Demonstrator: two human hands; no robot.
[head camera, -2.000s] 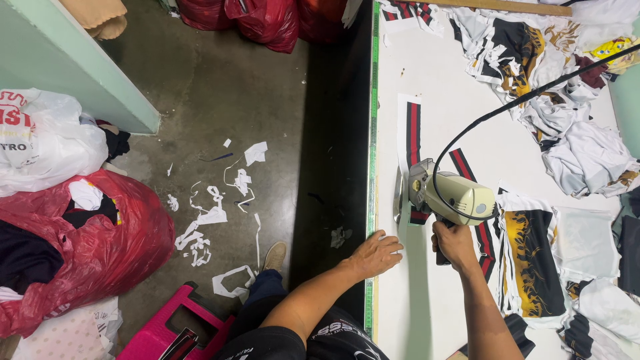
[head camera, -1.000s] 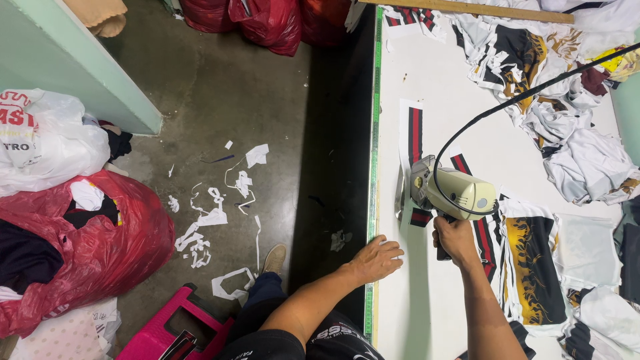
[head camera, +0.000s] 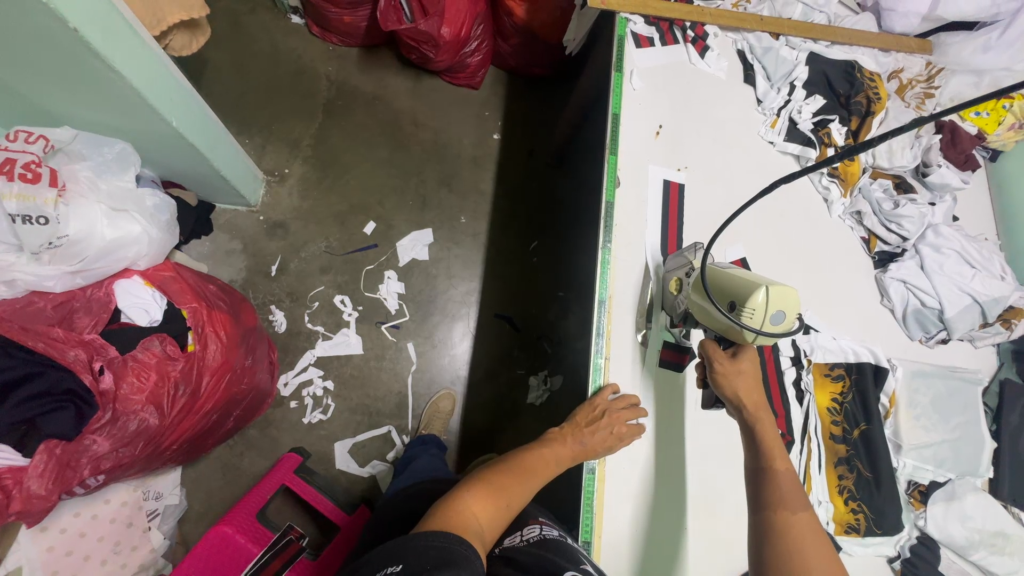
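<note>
My right hand (head camera: 730, 374) grips the handle of a cream-coloured electric cloth cutter (head camera: 740, 304), whose metal head stands over a striped fabric strip (head camera: 673, 218) on the white table (head camera: 640, 496). The strip is black and red with a white margin; a short black and red piece (head camera: 675, 357) shows just below the cutter head. My left hand (head camera: 606, 422) rests palm down at the table's left edge with nothing in it, fingers slightly apart. Another striped strip (head camera: 773, 384) lies to the right of my right hand. The cutter's base is partly hidden.
A black cable (head camera: 832, 156) arcs from the cutter to the upper right. Printed fabric pieces (head camera: 860, 448) and piled white cloth (head camera: 944, 280) cover the right side. A wooden stick (head camera: 768, 24) spans the far end. Green measuring tape (head camera: 614, 144) lines the left edge; a pink stool (head camera: 240, 520) stands lower left.
</note>
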